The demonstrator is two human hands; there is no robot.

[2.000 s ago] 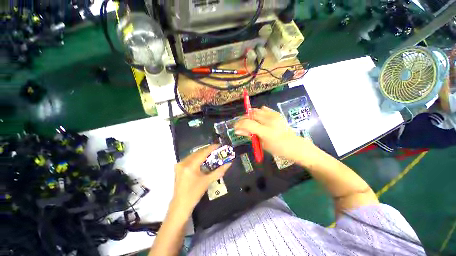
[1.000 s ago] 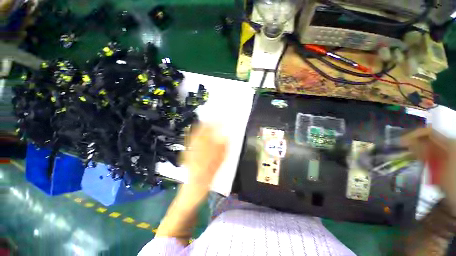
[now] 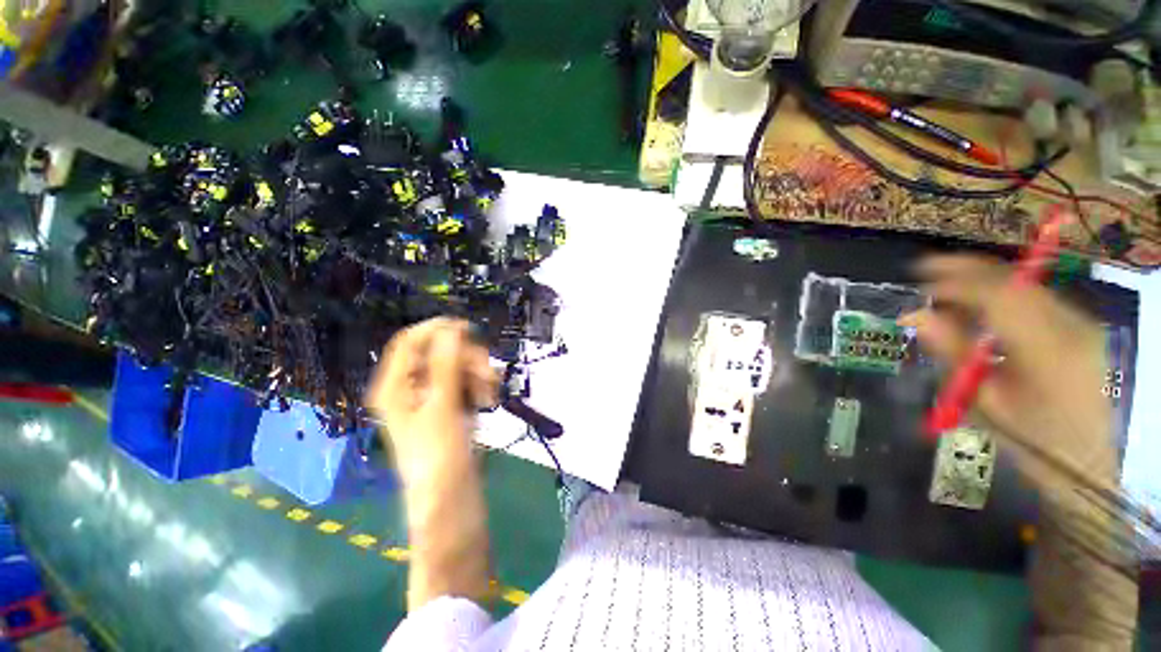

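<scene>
My left hand (image 3: 433,372) is at the front edge of the black adapter pile (image 3: 318,255), fingers curled; whether it grips a part or cord cannot be told. My right hand (image 3: 1019,350), blurred, holds a long bright-red pen or probe (image 3: 965,385) over the right part of the black test panel (image 3: 789,490). Thin dark cords (image 3: 1095,490) cross the right forearm. On the panel are a cream outlet strip (image 3: 728,389), a second strip (image 3: 963,469) partly behind the right hand, and a green jack board (image 3: 872,340) by a clear cover.
White tabletop (image 3: 598,318) lies between pile and panel. Blue bins (image 3: 185,427) stand below the pile. Behind the panel, a brown shelf (image 3: 840,178) bears a red-and-black pen (image 3: 910,124), leads and a grey instrument (image 3: 942,64). A lamp bulb (image 3: 745,45) stands beside it.
The view has swung left towards the pile. My left hand has left the panel, and the circuit board it held no longer shows there. My right hand still has the red pen.
</scene>
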